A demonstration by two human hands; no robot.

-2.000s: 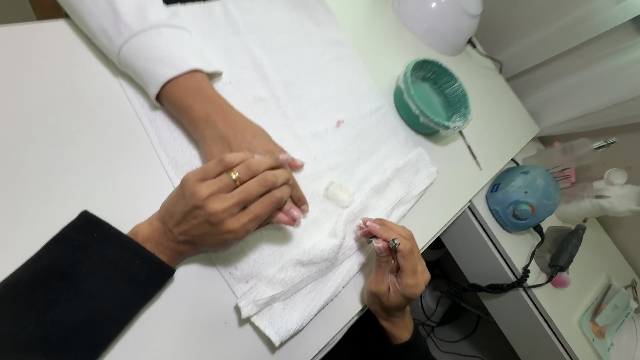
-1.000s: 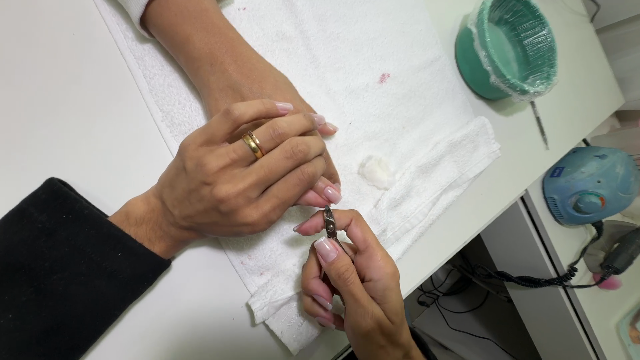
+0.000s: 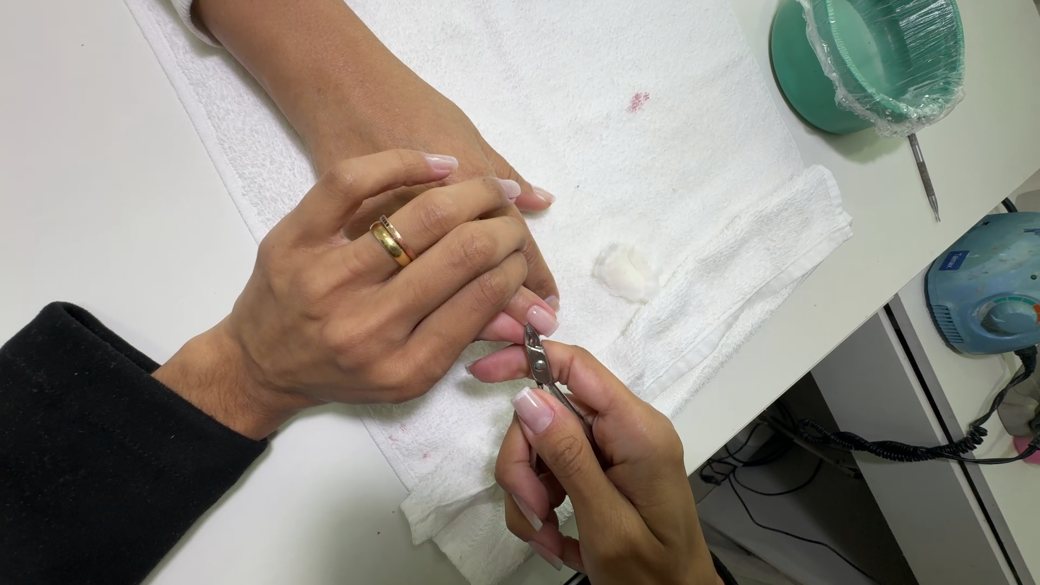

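Observation:
My left hand [image 3: 366, 284], with gold rings on one finger, lies over another person's hand [image 3: 431, 122] and holds its fingers. My right hand [image 3: 601, 455] grips a metal cuticle nipper [image 3: 539, 363] between thumb and fingers. The nipper's tip is at the nail of a finger held under my left hand; whether it touches the skin I cannot tell. Beneath the hands is a white terry towel [image 3: 520, 49], and a cotton pad [image 3: 626, 272] rests on it to the right of them.
A green bowl lined with clear plastic [image 3: 812, 77] stands at the upper right, beside a metal cuticle pusher [image 3: 925, 179]. Past the edge of the white table [image 3: 902, 260] are a blue electric device [image 3: 987, 284] and a black coiled cord [image 3: 894, 444]. The towel has small pink stains.
Two seconds ago my right hand was apart from the held fingers; it has moved left to them with the nipper. My left hand keeps its hold. The view has moved closer.

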